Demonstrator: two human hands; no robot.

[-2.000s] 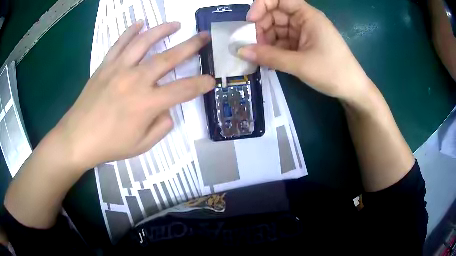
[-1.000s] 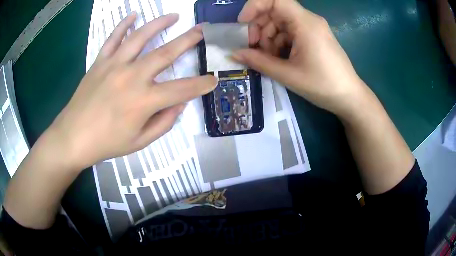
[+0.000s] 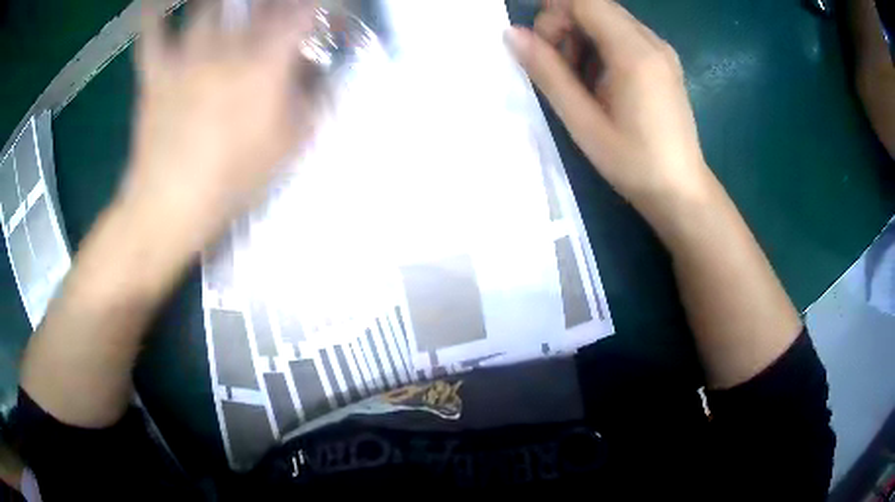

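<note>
A fanned stack of white liner sheets [image 3: 520, 284] lies in front of me, its middle washed out by glare. A grey sticker [image 3: 445, 302] and rows of grey pieces show on its lower part. My left hand [image 3: 221, 98] is blurred over the stack's upper left. A shiny, blurred thing [image 3: 339, 37] shows at its fingers; whether it is held cannot be told. My right hand [image 3: 628, 103] is at the stack's upper right edge, fingers curled; whether they hold anything is unclear. No phone can be made out on the sheets.
The work surface [image 3: 775, 167] is green. Spare liner sheets [image 3: 37, 221] with grey rectangles lie at the far left, near a pale curved strip [image 3: 83, 59]. Another person's arm [image 3: 868, 78] shows at the upper right edge.
The phone and the grey piece over it no longer show on the stack. My left hand has moved up and left; my right hand has shifted slightly right. Glare now covers the sheets.
</note>
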